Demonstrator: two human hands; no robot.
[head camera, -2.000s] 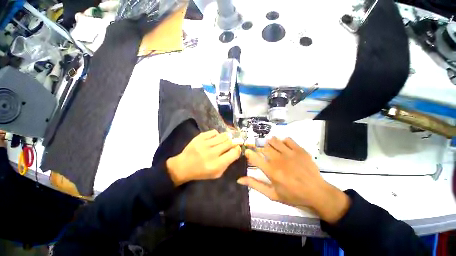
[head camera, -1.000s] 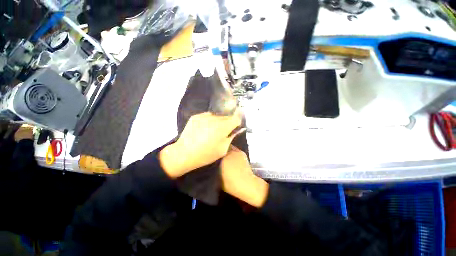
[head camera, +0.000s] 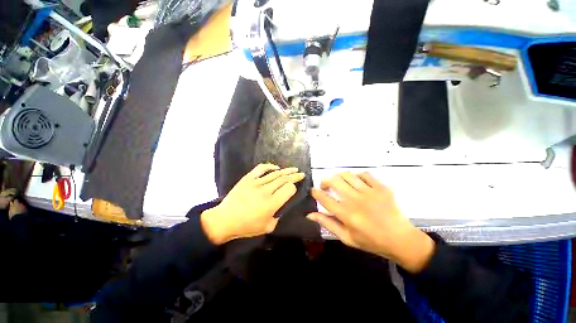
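A dark charcoal cloth panel (head camera: 243, 142) lies on the white machine table, its far end at the presser foot (head camera: 302, 115) and its near end over the table's front edge. My left hand (head camera: 256, 203) lies on the cloth with its fingertips near the right edge. My right hand (head camera: 363, 214) is at that same edge, thumb and fingertips on or beside the cloth. Whether it pinches the cloth is hard to tell. The cloth's lower part is partly hidden by my left hand and sleeve.
A long dark cut piece (head camera: 136, 120) lies at left over brown card (head camera: 117, 211). A grey vented box (head camera: 47, 126) stands far left. A smartphone (head camera: 424, 115), a hanging black strip (head camera: 395, 41) and a wooden-handled tool (head camera: 470, 55) are right. A blue crate (head camera: 540, 271) is below right.
My hands have moved apart from their overlapped position and lie side by side at the cloth's right edge. The cloth is spread flatter toward the presser foot. The camera view has shifted.
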